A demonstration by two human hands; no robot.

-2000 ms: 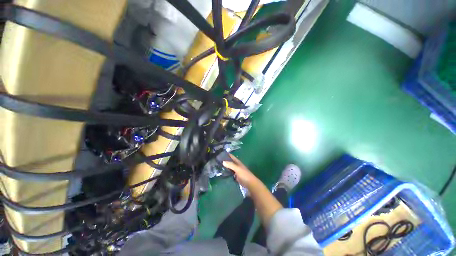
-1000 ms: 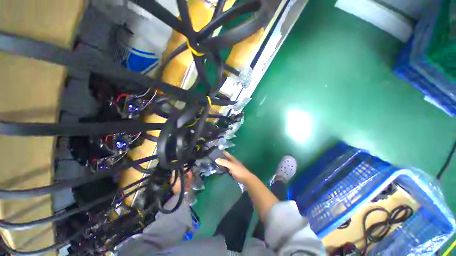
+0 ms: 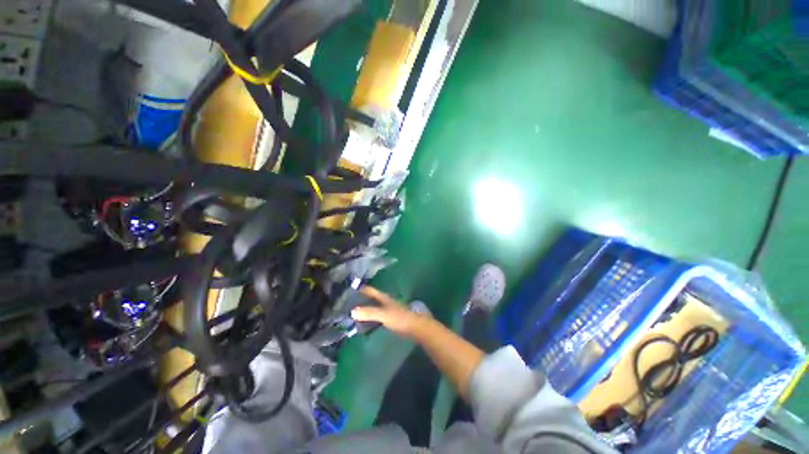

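My right hand [image 3: 388, 313] reaches to the cable bundle at the rack's lower edge. Its thumb and fingers close on a small dark block [image 3: 359, 321], partly hidden by the hand and clear plastic. My left sleeve [image 3: 286, 377] goes in behind the hanging cables; the left hand itself is hidden there. Thick black cables [image 3: 253, 186] hang in loops with yellow ties [image 3: 253, 73] in front of the padded shelf edge [image 3: 232, 115]. Crumpled clear plastic [image 3: 365, 264] wraps cable ends beside my right hand.
A film-lined blue crate [image 3: 585, 297] at lower right holds a coiled black cord [image 3: 679, 355] on cardboard. More blue crates [image 3: 710, 97] stand at upper right. Circuit boards [image 3: 137, 222] with red wires and blue lights are at left. A black cable [image 3: 772, 213] crosses the green floor.
The view has moved closer to the cables, which shift left and look larger. My right hand stays at the bundle with the dark block. My left hand, partly seen before, is now hidden behind cables.
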